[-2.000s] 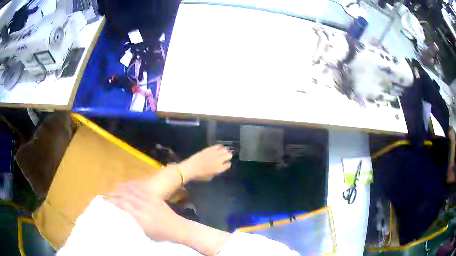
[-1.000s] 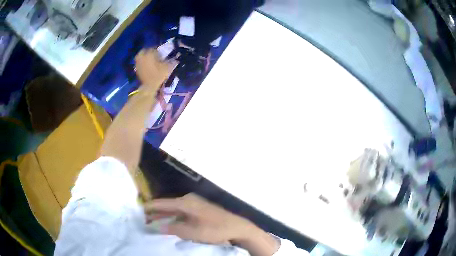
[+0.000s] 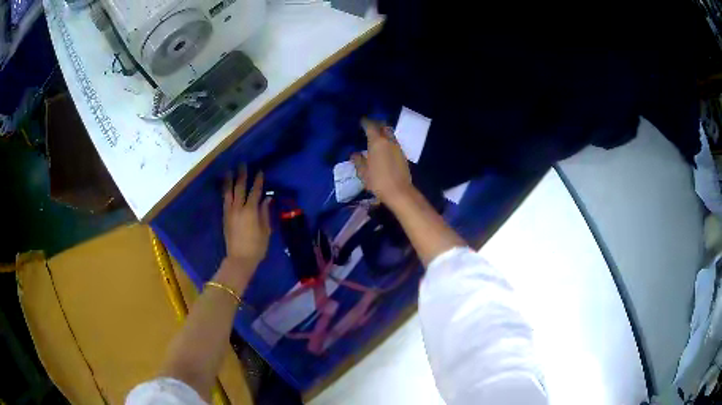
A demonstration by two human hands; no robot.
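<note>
A blue tray (image 3: 297,107) lies in front of me between two white tabletops. My left hand (image 3: 246,225) is at its left side, fingers spread, palm down and empty. My right hand (image 3: 382,168) is at its upper middle, beside a whitish paper tag (image 3: 347,182); whether the fingers hold the tag cannot be told. Pink strips (image 3: 321,316), a dark roll with red ends (image 3: 298,246) and pale slips lie in the lower tray. Another white slip (image 3: 413,134) lies right of my right hand against dark cloth (image 3: 507,71).
A sewing machine (image 3: 178,39) stands on the white table (image 3: 103,119) at upper left. A yellow frame (image 3: 168,269) with a tan board (image 3: 87,308) is at lower left. Another white tabletop (image 3: 554,261) is at right.
The view has turned and come closer to the tray. My left hand has moved back from the slips to the tray's left side. My right hand has moved from near my body into the tray.
</note>
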